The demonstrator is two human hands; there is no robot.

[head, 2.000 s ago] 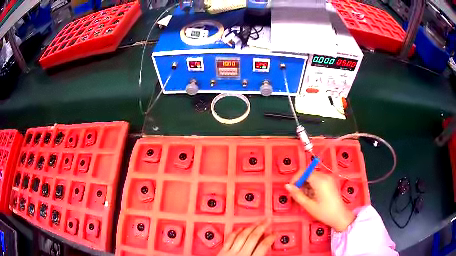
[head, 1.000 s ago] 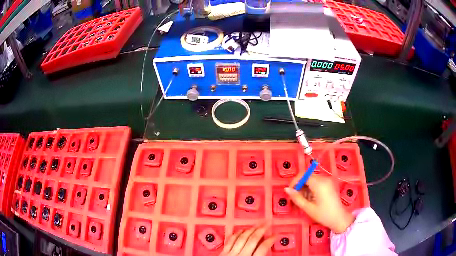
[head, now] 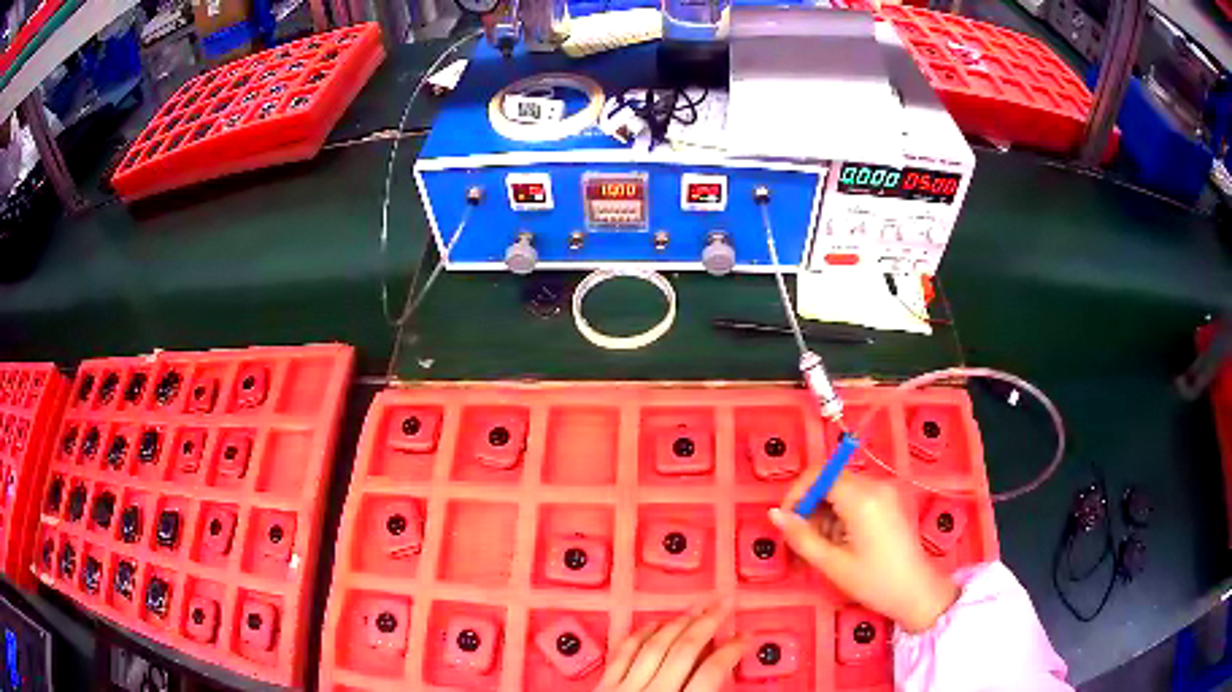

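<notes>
The red main tray [head: 624, 487] lies in front of me, with reddish square modules with black centres in most pockets. My right hand [head: 865, 541] holds the blue pen tool [head: 828, 476] like a pencil, over the right part of the tray beside a module [head: 765, 549]. The tool's lower tip is hidden by my fingers. The tool's thin line runs up through a silver-white connector [head: 820, 385] to the blue control box [head: 622, 216]. My left hand [head: 673, 654] rests at the tray's lower middle, cut off by the bottom edge; I cannot tell if it touches a module.
A side tray [head: 277, 500] with many blacker pieces lies at left. The white power supply [head: 892, 223] stands right of the blue box. A pale hoop [head: 624, 308] and a dark stick [head: 790, 329] lie before the box. Black leads [head: 1088, 527] lie at right. More red trays stand behind.
The view has shifted slightly, so the trays and boxes sit a little lower than in the oldest frame. Both hands and the blue pen tool stay nearly in place.
</notes>
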